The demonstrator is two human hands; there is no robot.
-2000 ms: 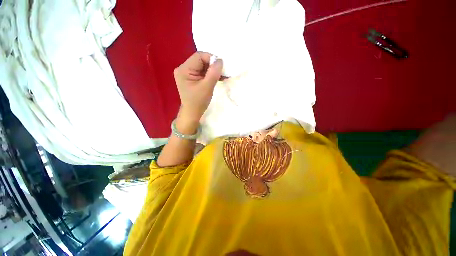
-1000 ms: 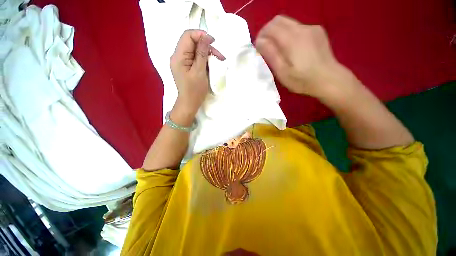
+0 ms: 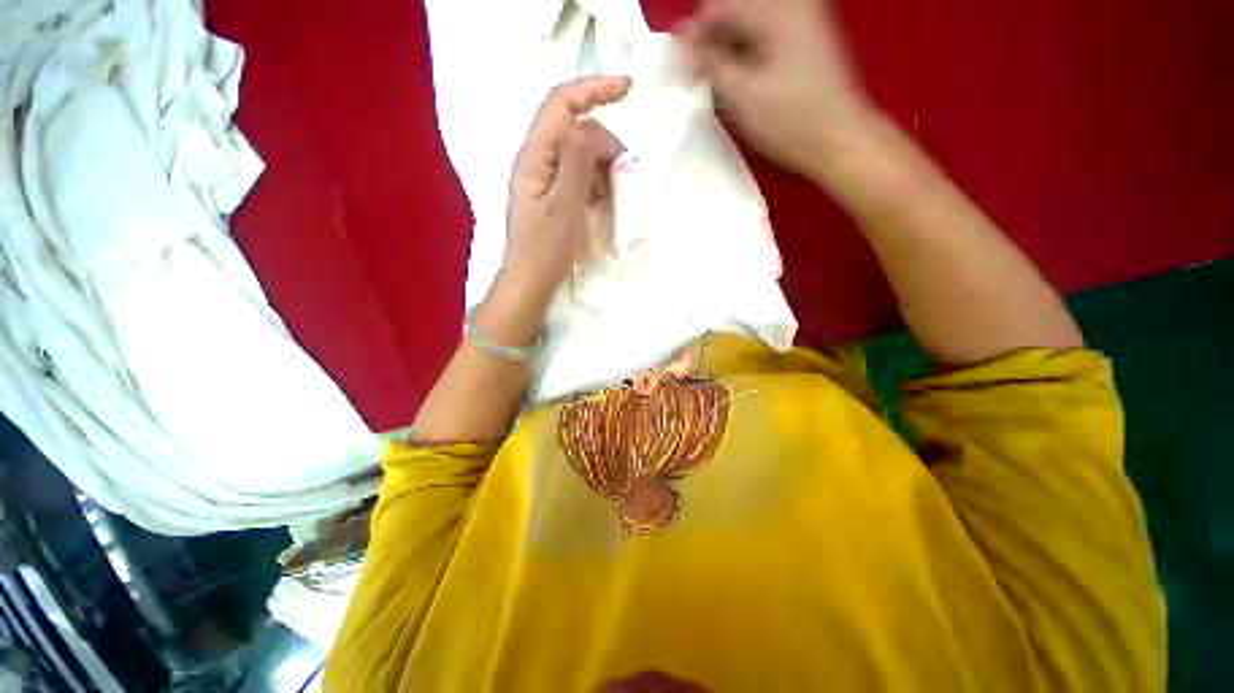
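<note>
The white garment (image 3: 677,230) lies over the red table's near edge and reaches down to my yellow top. My left hand (image 3: 562,183) is on its left part, with the index finger raised and the lower fingers and thumb closed on a bit of cloth. My right hand (image 3: 778,88) is at the garment's upper right edge, fingertips drawn together and blurred. I cannot tell whether it holds a needle or thread. A slit shows near the garment's top.
A large pile of white garments (image 3: 176,339) hangs over the table's left side. The red cloth (image 3: 338,176) covers the table. Green floor (image 3: 1164,352) shows at right, dark metal equipment (image 3: 68,609) at lower left.
My right hand has come in from out of view and moved up over the garment's edge. My left index finger has lifted. The black snips and pale thread are no longer visible.
</note>
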